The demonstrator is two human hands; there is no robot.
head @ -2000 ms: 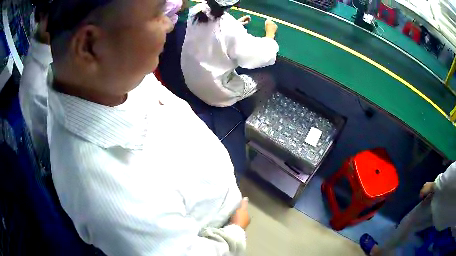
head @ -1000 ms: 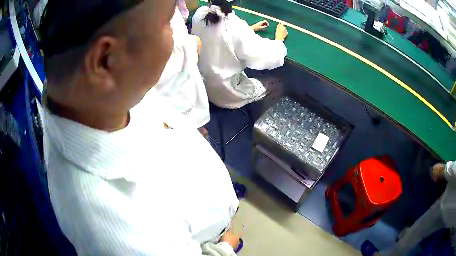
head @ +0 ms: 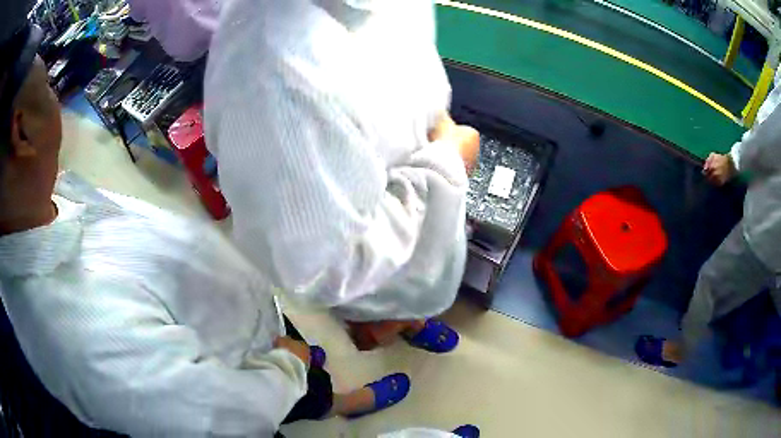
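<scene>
Neither of my own hands can be made out in the picture. A stack of clear trays [head: 490,205] with a white label [head: 502,181] on top stands on a metal trolley [head: 479,272]. A person in a white striped smock [head: 325,154] stands close in front and hides the trolley's left part, with their hands [head: 458,141] at the near edge of the trays. What those hands hold, if anything, cannot be told. A scrap of white cloth [head: 420,433] shows at the bottom edge.
A person in a white smock [head: 137,316] stands at the left. A red stool [head: 612,244] stands right of the trolley. Another person [head: 745,231] is at the right edge. The green conveyor [head: 591,81] runs behind. A second red stool [head: 190,137] and trays [head: 154,91] are at upper left.
The view has shifted. The large figure at left is now lower and further left. A standing person in white now fills the centre, in front of the trolley. The seated worker is no longer visible.
</scene>
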